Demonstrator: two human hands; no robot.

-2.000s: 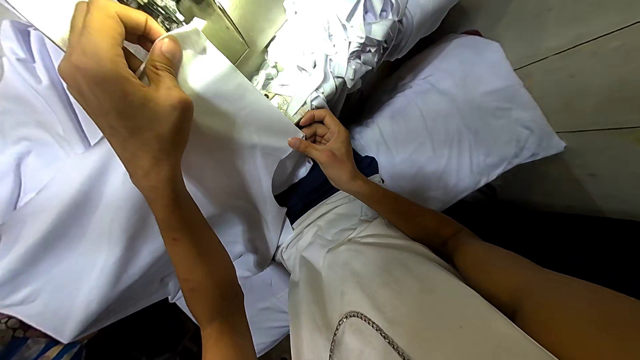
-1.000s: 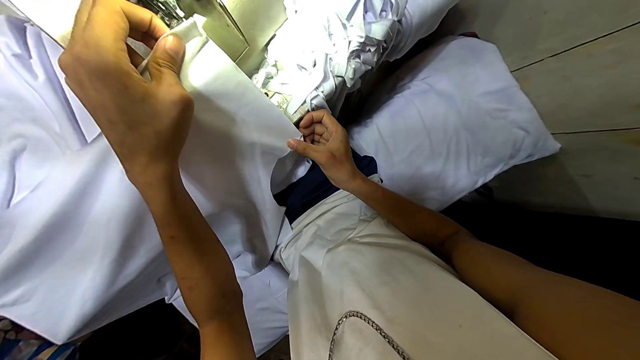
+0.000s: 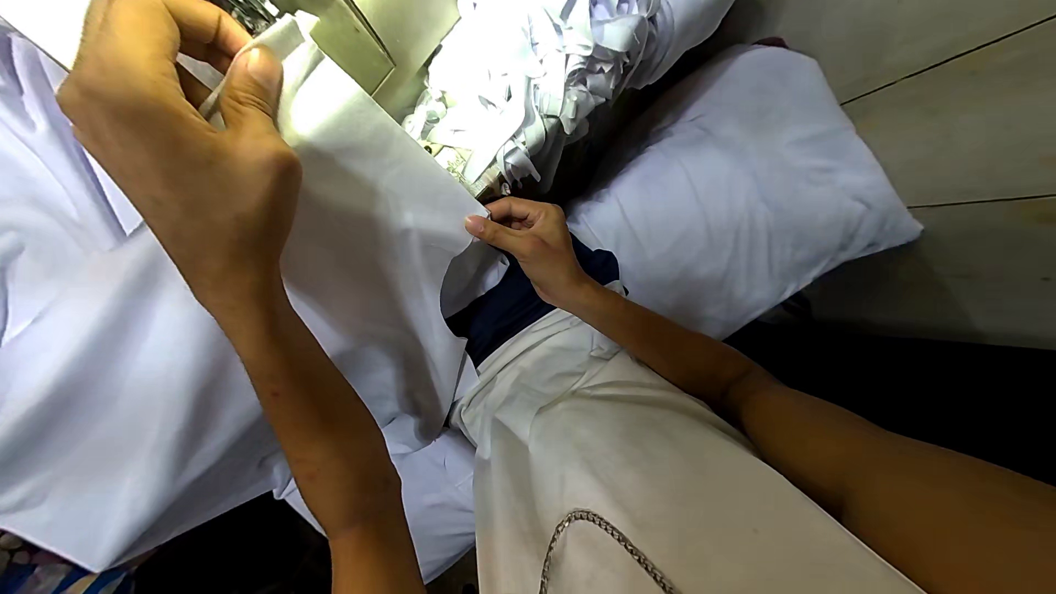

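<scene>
A large white fabric piece [image 3: 363, 190] hangs in broad folds from the sewing machine area across the left of the view. My left hand [image 3: 190, 140], at the upper left, pinches its folded top edge between thumb and fingers, close to the machine's metal needle parts [image 3: 252, 12]. Near the centre, my right hand [image 3: 532, 243] holds the fabric's edge at a corner between thumb and forefinger. Between the two hands the edge runs fairly straight along the pale machine bed [image 3: 363, 41]. The needle itself cannot be made out.
A heap of white fabric strips [image 3: 528, 91] lies beyond my right hand. A stuffed white cloth bundle [image 3: 742, 190] is at the right, by a panelled surface [image 3: 965, 124]. Light cloth [image 3: 627, 445] covers my lap, with a metal chain [image 3: 586, 513] on it. Patterned cloth [image 3: 58, 573] shows at lower left.
</scene>
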